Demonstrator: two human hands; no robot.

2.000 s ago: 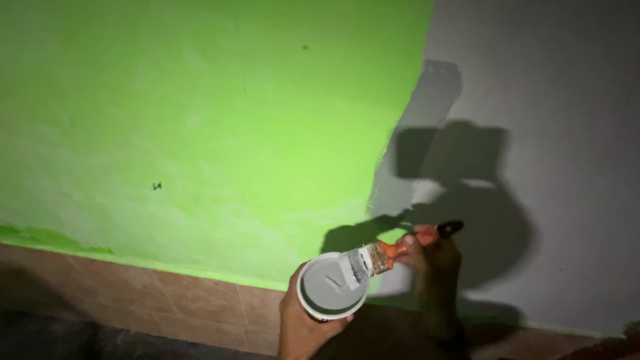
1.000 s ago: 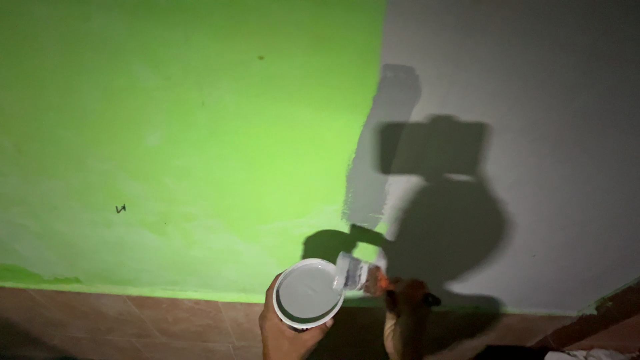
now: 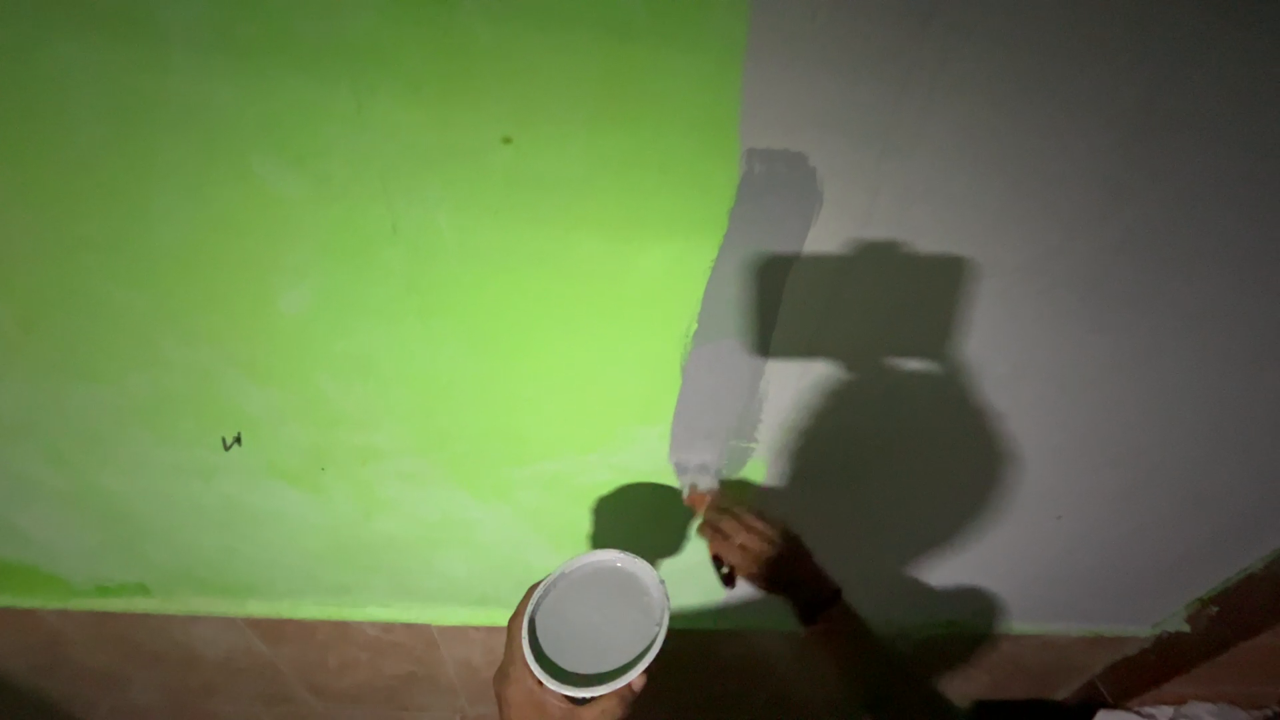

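Note:
My left hand [image 3: 515,665] grips a round white tub of grey paint [image 3: 598,615] at the bottom centre, its open top facing me. My right hand [image 3: 745,545], up and to the right of the tub, is closed on a paintbrush [image 3: 700,497] with an orange handle and a dark end. The bristles touch the wall at the lower end of a fresh grey paint strip [image 3: 735,330]. That strip runs along the border between the green wall [image 3: 400,300] and the grey wall part [image 3: 1100,300].
Brownish tiles [image 3: 330,665] run along the foot of the wall. At the lower right a dark brown slanting edge [image 3: 1190,635] meets it, with a whitish crumpled thing [image 3: 1150,713] below. A large shadow [image 3: 890,440] falls on the grey part.
The brush was at the tub's rim and is now up against the wall, moved there by my right hand. The grey strip reaches lower than before. My left hand still holds the tub.

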